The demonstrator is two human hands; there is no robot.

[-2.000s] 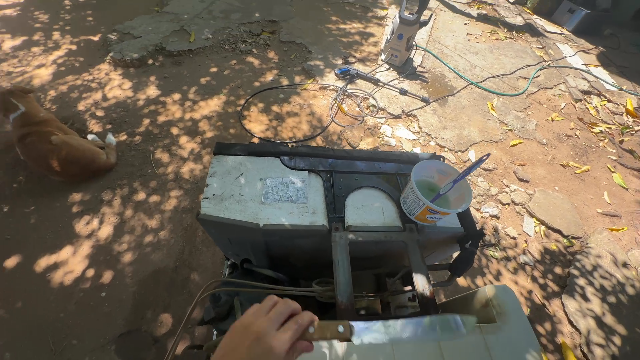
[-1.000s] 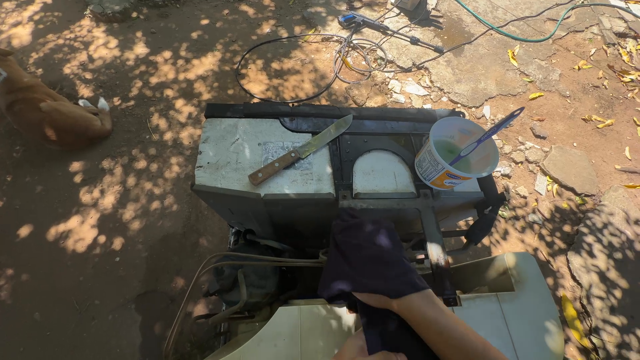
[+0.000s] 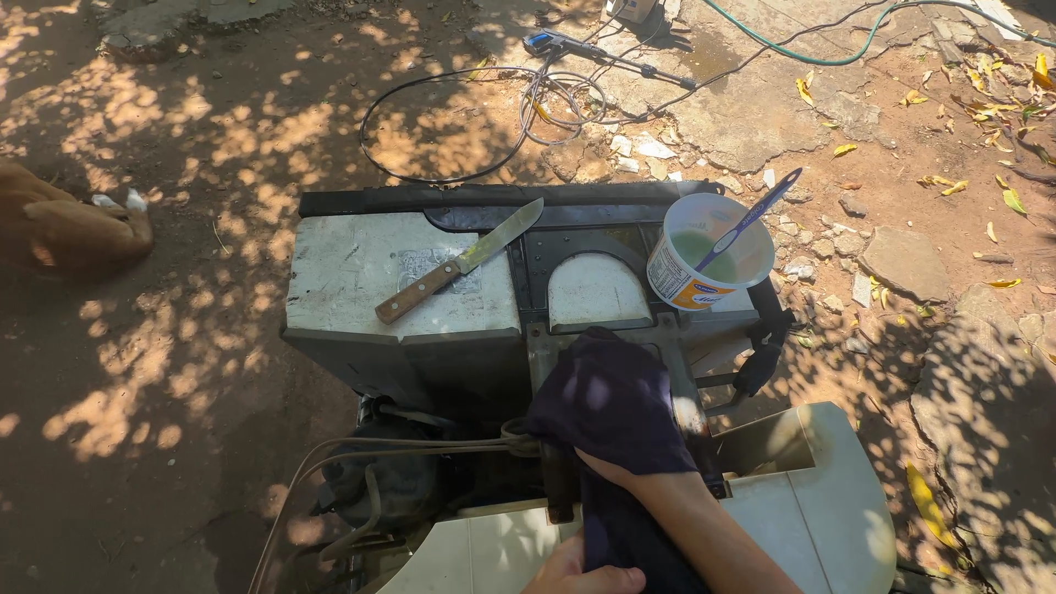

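A dark cloth lies over the metal frame of an appliance with white and black panels. My right hand is mostly wrapped in this cloth and presses it on the frame; the fingers are hidden. My left hand, at the bottom edge, grips the cloth's hanging end. A knife with a wooden handle rests on the white panel. On the appliance's right part stands a plastic tub of greenish liquid, a blue toothbrush leaning in it.
A compressor and thin tubes sit low in the appliance, left of my hands. A brown dog lies on the dirt at left. Beyond the appliance are a coiled black hose, a spray gun and a green hose.
Two seconds ago a hand held the knife near the bottom; by one second ago it lay on the white panel and my hands had the cloth. Since then the cloth has shifted slightly.
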